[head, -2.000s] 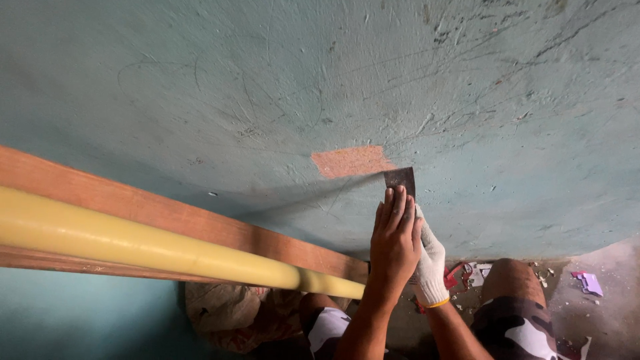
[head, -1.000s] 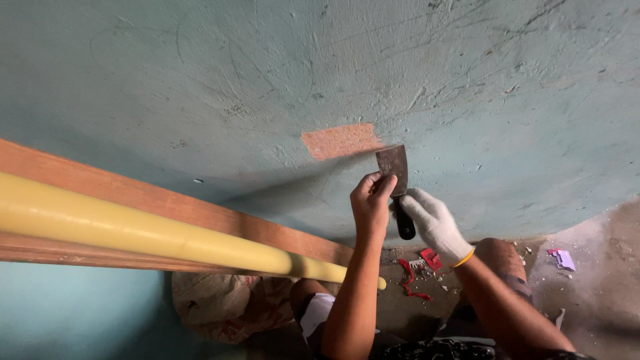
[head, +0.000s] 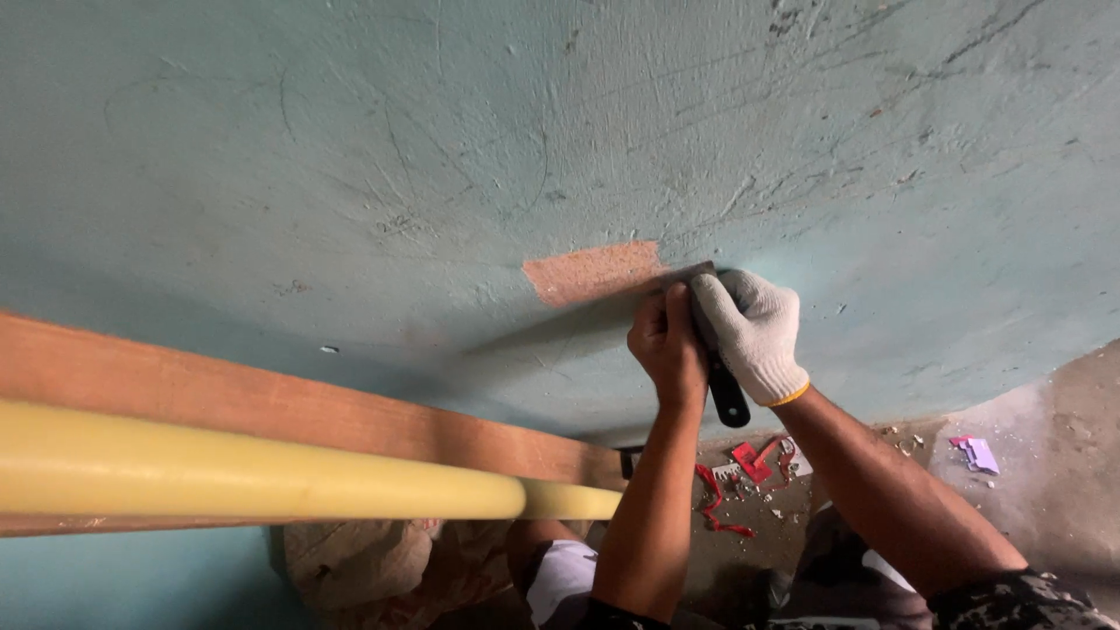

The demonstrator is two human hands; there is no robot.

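My bare left hand (head: pixel 669 341) and my right hand (head: pixel 754 328), in a white knit glove with a yellow cuff edge, both grip the blade of a putty knife (head: pixel 729 394). Its black handle hangs down between my wrists, and the blade's top edge shows above my fingers, close to the wall. The blade is mostly hidden by my hands. Just left of it, the blue-green painted wall (head: pixel 420 219) has an orange-pink patch (head: pixel 595 273) where the paint is off.
A yellow pipe (head: pixel 262 472) runs along an orange-brown wooden board (head: pixel 219 376) at the lower left. Below lie a crumpled sack (head: pixel 359 560), red scraps (head: pixel 752 462), a purple scrap (head: pixel 978 455) and paint chips on the floor.
The putty knife, pressed to the wall under my left fingers two seconds ago, was then held with its blade and handle in plain view. My gloved right hand has since moved up from the handle onto the blade.
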